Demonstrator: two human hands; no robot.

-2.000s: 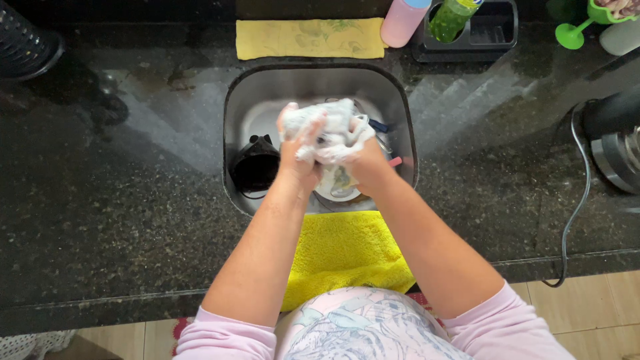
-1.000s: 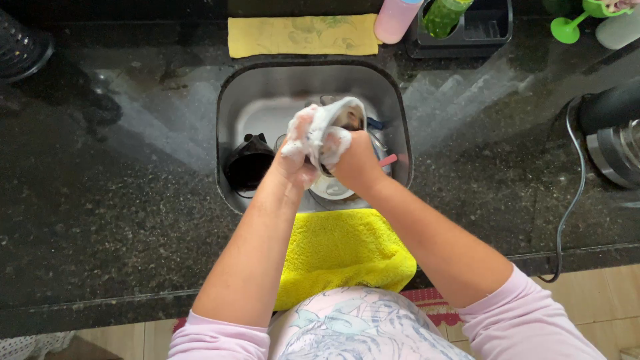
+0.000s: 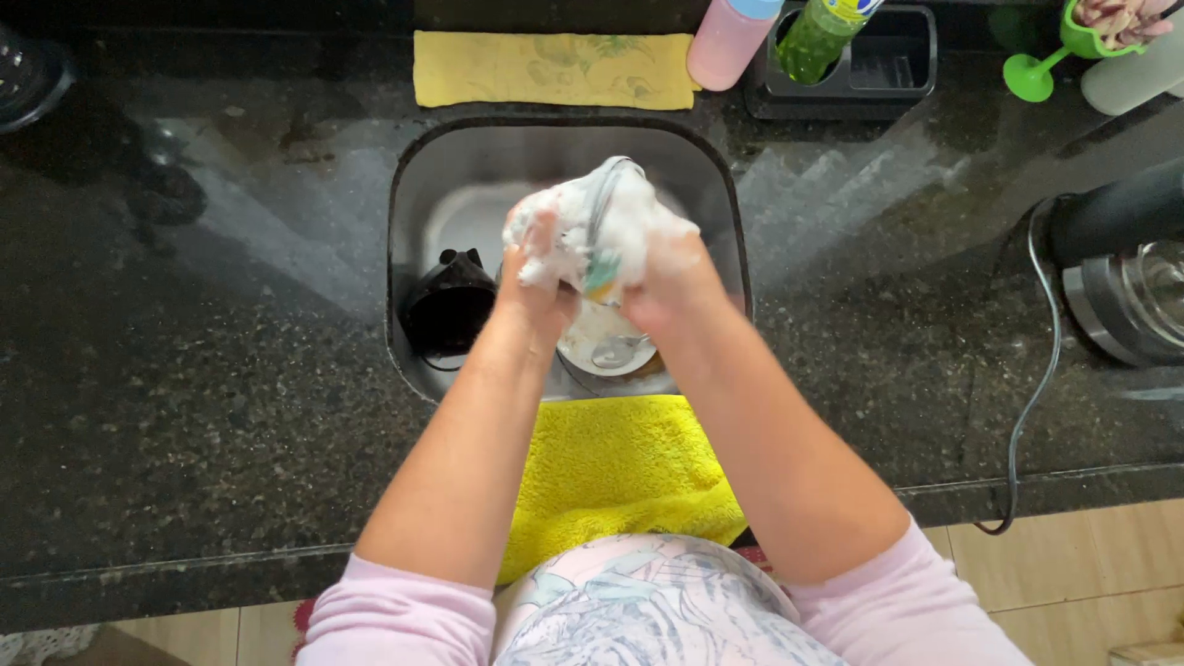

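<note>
My left hand (image 3: pixel 541 254) and my right hand (image 3: pixel 666 268), both covered in white suds, grip a foam-covered dish (image 3: pixel 606 208) between them above the steel sink (image 3: pixel 462 153). The dish is tilted on its edge; its exact kind is hard to tell under the lather. A green and yellow patch, perhaps a sponge, shows at its lower end by my right hand. Below my hands a white plate (image 3: pixel 601 347) with a metal piece on it lies in the sink. A black container (image 3: pixel 450 310) stands at the sink's left side. My fingers are partly hidden by foam.
A yellow towel (image 3: pixel 620 472) hangs over the sink's front edge. Behind the sink lie a folded yellow cloth (image 3: pixel 555 69), a pink bottle (image 3: pixel 731 42) and a black caddy (image 3: pixel 888 69) holding a green bottle (image 3: pixel 819 42). An appliance with a cord (image 3: pixel 1045 370) stands at the right.
The dish has turned in my hands: a second ago its open inside faced up, and now it stands edge-on, thick with foam. Both hands have stayed over the sink.
</note>
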